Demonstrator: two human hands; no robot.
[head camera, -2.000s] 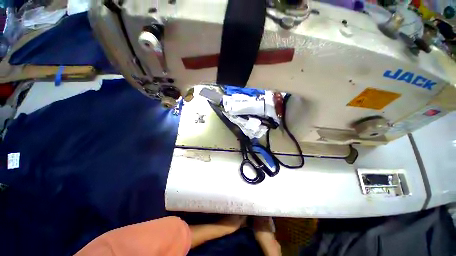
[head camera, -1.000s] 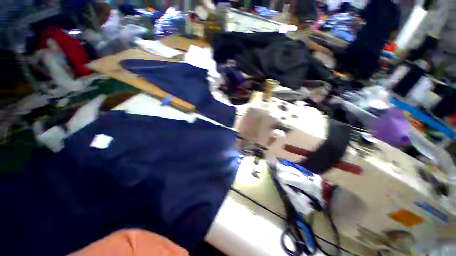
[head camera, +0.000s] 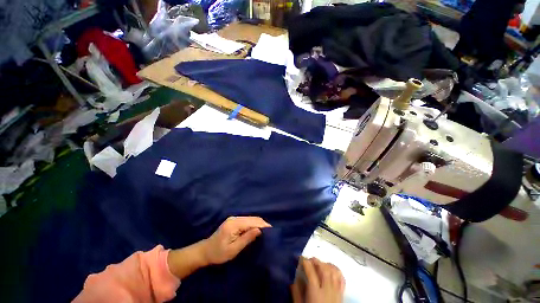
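The navy garment (head camera: 195, 201) spreads over the left of the table and hangs off towards the lap, with a white sticker (head camera: 165, 168) on it. Its far right part lies at the lit needle area of the cream sewing machine (head camera: 441, 145). My left hand (head camera: 237, 238) pinches a fold of the navy cloth between thumb and fingertips. My right hand (head camera: 321, 283) is at the cloth's right edge by the machine bed, cut off by the bottom of the picture; whether it grips the cloth is unclear.
Black-handled scissors (head camera: 419, 278) and white scraps (head camera: 414, 216) lie on the machine bed. A loose navy panel (head camera: 251, 86) and a tan wooden strip (head camera: 207, 99) lie beyond the garment. A dark cloth pile (head camera: 361, 44) is behind. Paper scraps lie at the left.
The view has swung left and up, so the machine stands further right. Both hands are now over or beside the cloth; the left has come up into view and pinches a fold.
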